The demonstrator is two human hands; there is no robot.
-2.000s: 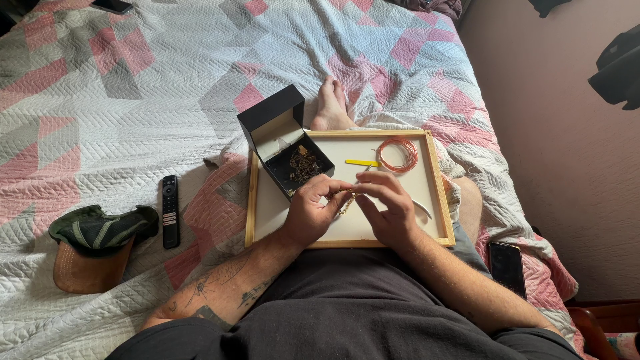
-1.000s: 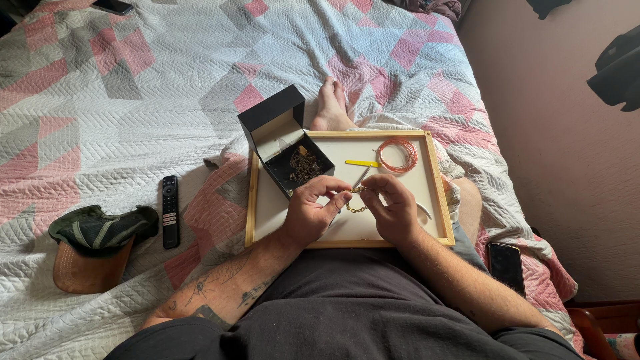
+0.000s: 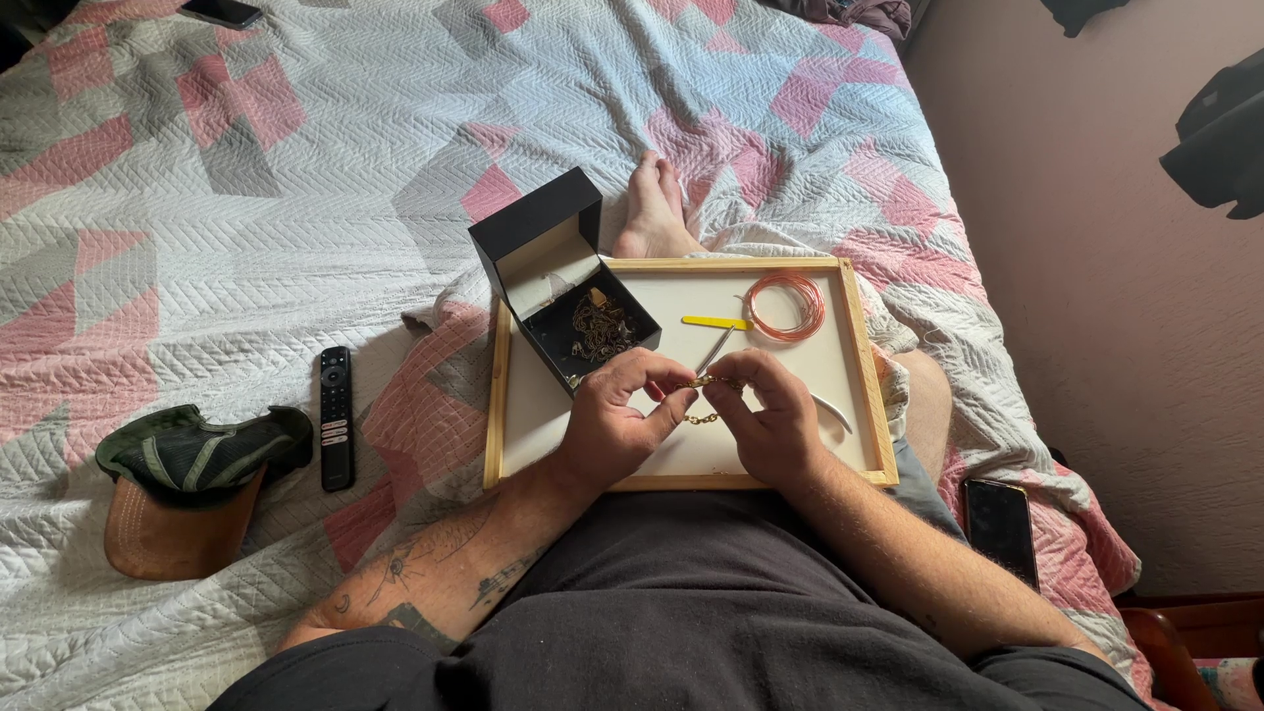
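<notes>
Between my two hands runs a gold-coloured link chain (image 3: 703,420), part of it hanging in a loop over a wood-framed white tray (image 3: 741,482) on my lap. My left hand (image 3: 627,410) pinches one part of it between thumb and fingertips. My right hand (image 3: 765,410) pinches it close by, the fingertips of both hands nearly touching. Just beyond the fingers lies a slim metal tool (image 3: 717,348), its lower end hidden by them. A yellow strip (image 3: 716,322) and a coil of reddish wire (image 3: 786,307) lie farther up the tray. The open black box (image 3: 538,237) holds tangled chains (image 3: 602,326).
A white curved object (image 3: 832,413) lies by my right hand, partly hidden. On the quilt (image 3: 346,217) at the left are a remote control (image 3: 336,420) and a cap (image 3: 188,489). One phone (image 3: 1000,528) lies at the right, another (image 3: 220,12) at the far left. My bare foot (image 3: 654,207) is beyond the tray.
My hands have shifted slightly on the chain, and its hanging loop shows more plainly than two seconds ago. The box, wire coil and yellow strip have stayed in place.
</notes>
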